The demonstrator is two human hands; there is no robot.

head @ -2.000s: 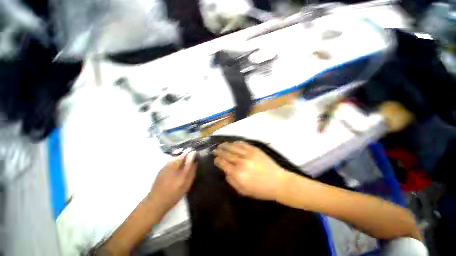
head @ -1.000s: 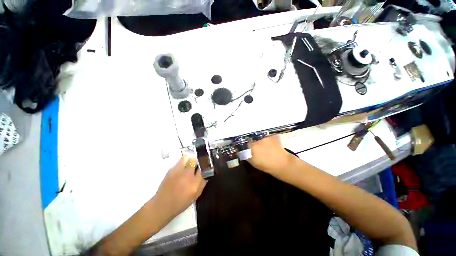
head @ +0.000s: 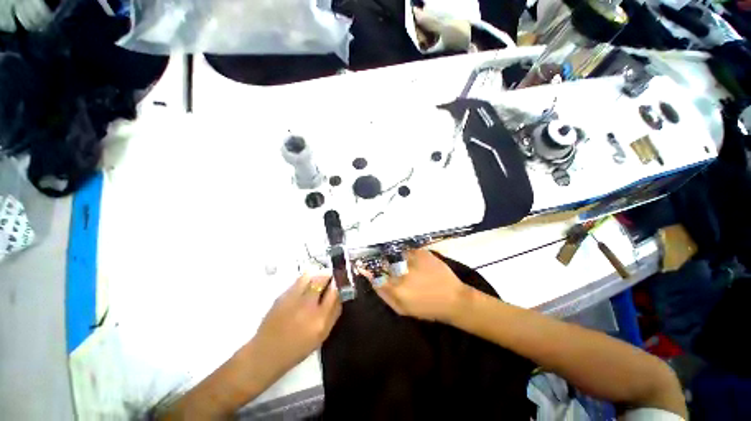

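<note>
A dark garment (head: 412, 353) hangs from the sewing spot over the table's front edge. My left hand (head: 305, 308) lies at the garment's left edge, its fingertips beside the shiny front guard (head: 343, 278) of the white sewing machine (head: 412, 148). My right hand (head: 420, 288) is on the garment's upper part just right of the guard, its fingertips partly hidden by the machine's metal parts. The needle and presser foot are hidden under the machine head. Both hands hold the cloth against the table.
A black fabric strip (head: 498, 177) drapes over the machine arm. Small hand tools (head: 611, 256) lie right of the machine. A grey knobbed post (head: 302, 163) stands up from the head. Blue tape (head: 85, 263) runs along the left. A clear plastic bag (head: 239, 26) lies behind.
The view first swung and sharpened, then shifted slightly. Since a second ago my right hand has moved left, nearer the guard, and more dark cloth shows behind its wrist. My left hand has stayed beside the guard.
</note>
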